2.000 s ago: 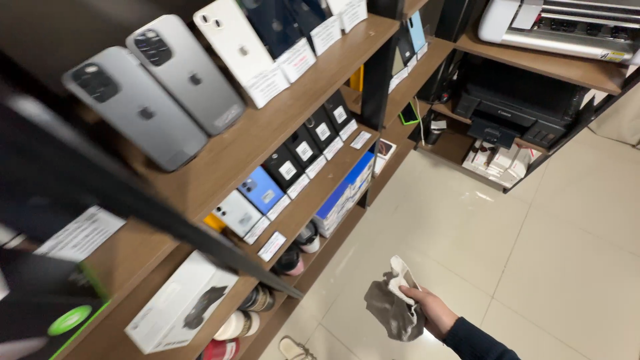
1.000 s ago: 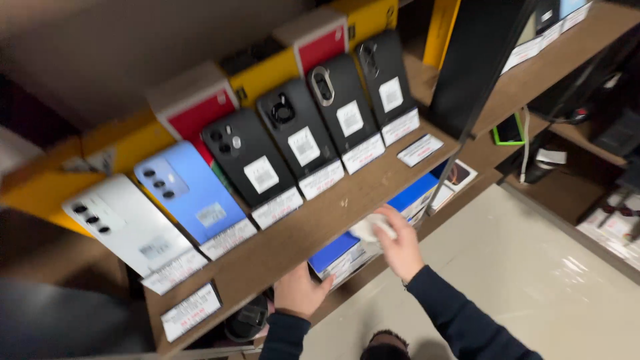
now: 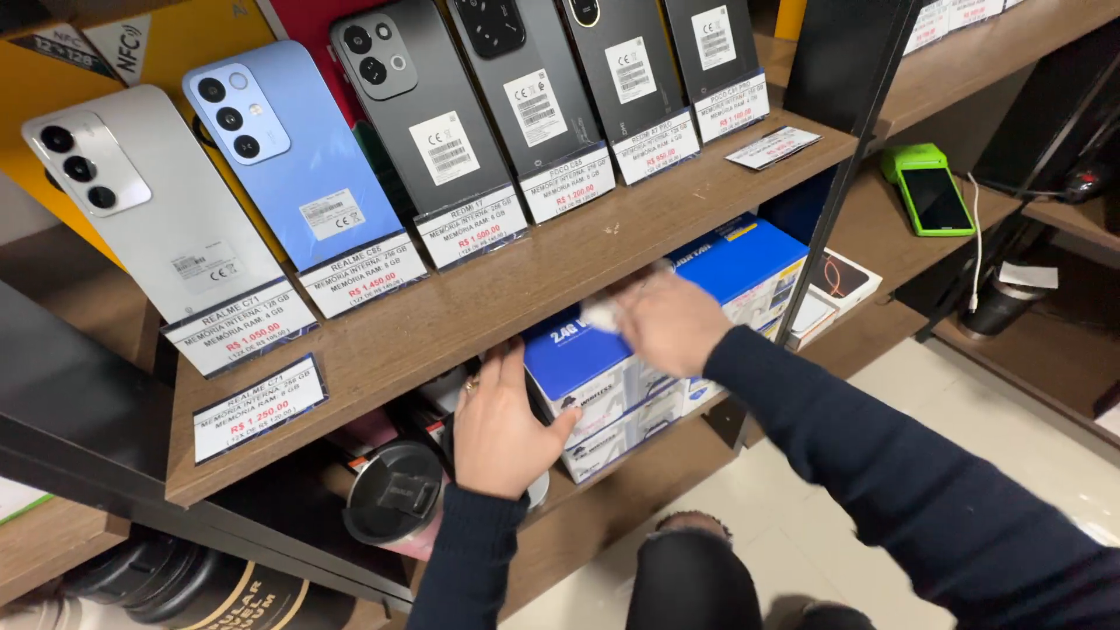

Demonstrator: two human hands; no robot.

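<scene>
My right hand (image 3: 669, 322), blurred, holds a bunched pale cloth (image 3: 602, 315) on top of the blue and white boxes (image 3: 577, 359) stacked on the lower shelf. At the left end of that stack, my left hand (image 3: 507, 429) rests with fingers spread and thumb against a box side; it holds nothing. A ring is on one of its fingers. Just left of it stands a lidded tumbler (image 3: 395, 494). Above both hands runs the wooden shelf board (image 3: 525, 293), which bears a row of smartphones, among them a blue phone (image 3: 293, 157), with price tags at their feet.
A black upright post (image 3: 853, 96) stands right of the boxes. Beyond it lie a green card terminal (image 3: 932, 192), a white cable (image 3: 974, 245), a phone box (image 3: 844, 278) and a black cup (image 3: 997, 306). Large black tubs (image 3: 201, 577) sit low at the left.
The view has come closer to the lower shelf. My right hand, over the floor with the cloth two seconds ago, is now on the boxes. My left hand has come into view and touches the stack.
</scene>
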